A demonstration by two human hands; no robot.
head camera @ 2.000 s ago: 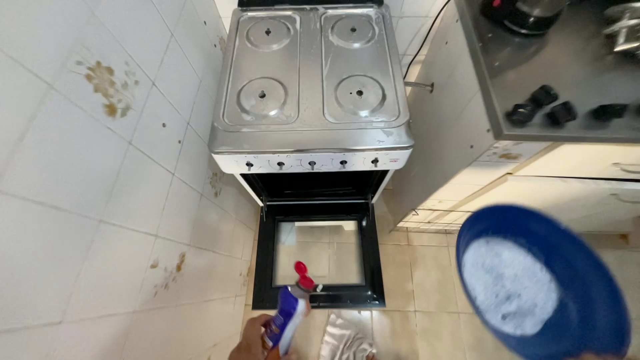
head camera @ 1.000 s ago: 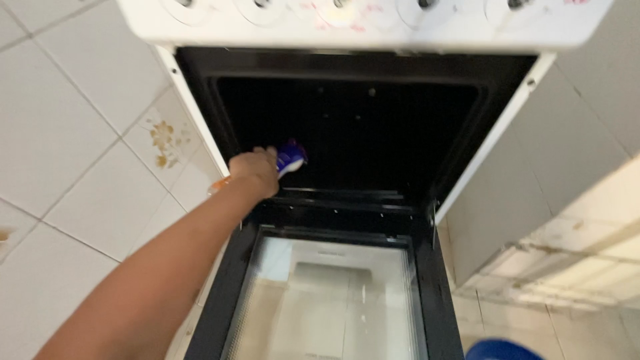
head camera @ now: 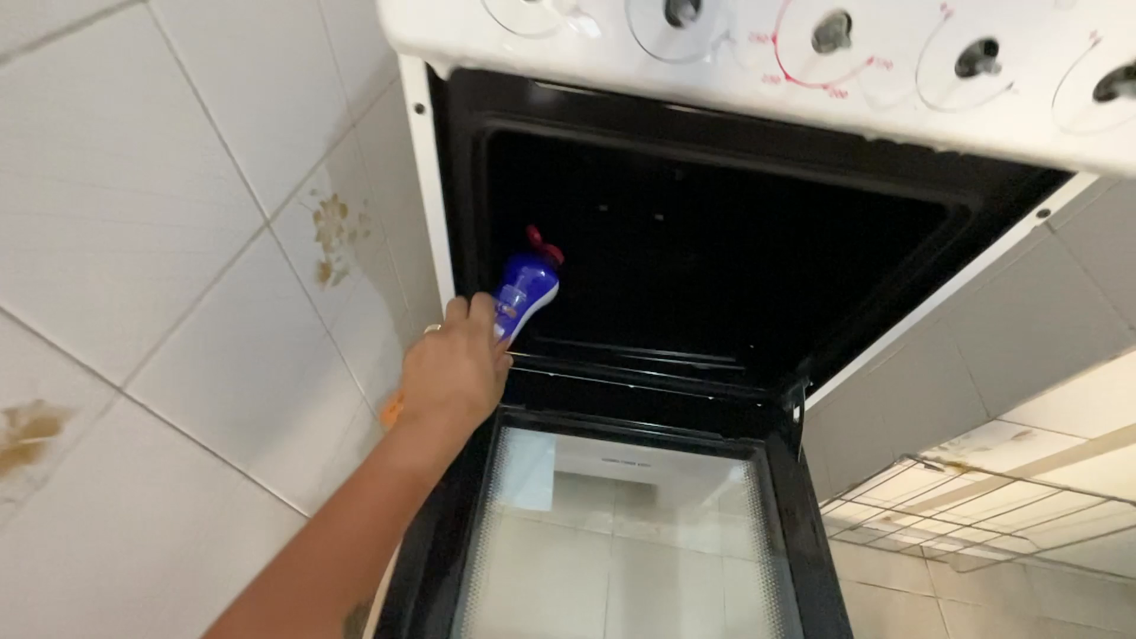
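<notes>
My left hand (head camera: 457, 364), with a ring on one finger, grips a blue and white plastic squeeze bottle (head camera: 528, 288) at the left side of the oven opening. The bottle's red flip cap (head camera: 546, 248) is raised and points into the dark oven cavity (head camera: 710, 266). Below, the oven door (head camera: 621, 550) with its glass pane is folded down. An orange part (head camera: 392, 410) shows just behind my wrist; whether it belongs to the bottle I cannot tell. My right hand is out of view.
Above the opening runs the white stove control panel (head camera: 754, 80) with several knob stems. A stained white tiled wall (head camera: 204, 266) stands close on the left. A wire rack (head camera: 985, 515) leans low at the right, by the cabinet side and tiled floor.
The view has moved much closer to the oven. My left hand has carried the bottle from over the lowered door to the oven opening. The blue basin seen at the right earlier is out of view.
</notes>
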